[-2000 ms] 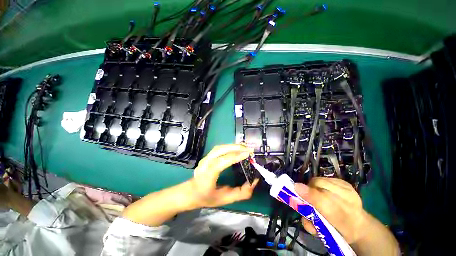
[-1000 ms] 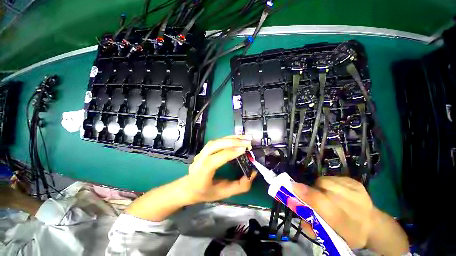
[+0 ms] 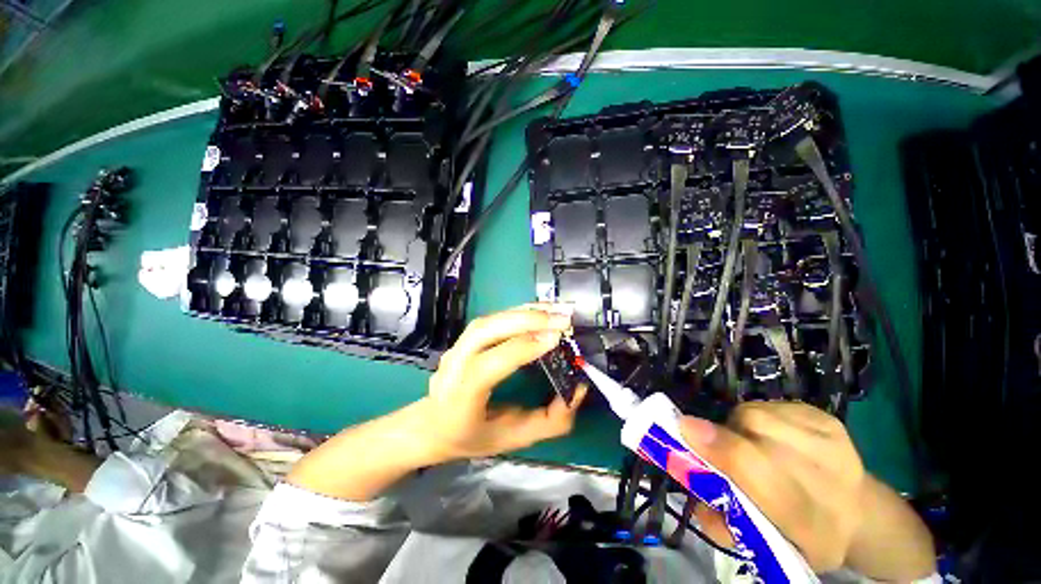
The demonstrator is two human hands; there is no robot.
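Note:
My left hand [image 3: 485, 388] pinches a small black module [image 3: 561, 374] between thumb and fingers, over the near left corner of the source tray [image 3: 605, 228]. My right hand [image 3: 788, 479] is closed around a white glue tube [image 3: 696, 473] with blue and red print. The tube's white nozzle [image 3: 607, 389] points up and left, its tip at the module's upper right edge. A red spot of glue [image 3: 579, 362] shows at the tip. Black modules with grey cables lie in the right part of the source tray. Whether the tip touches the module is too small to tell.
A second black tray [image 3: 308, 217] lies to the left, with red-marked modules [image 3: 363, 84] along its far edge and cables over the green belt. A crumpled white wipe [image 3: 163, 274] and a cable bundle [image 3: 82, 245] lie farther left. A tall black stack [image 3: 982, 262] stands at far right.
The view has shifted, so both trays sit higher in the picture. The nozzle tip has moved slightly right and down along the module since a second ago. Both hands keep their holds.

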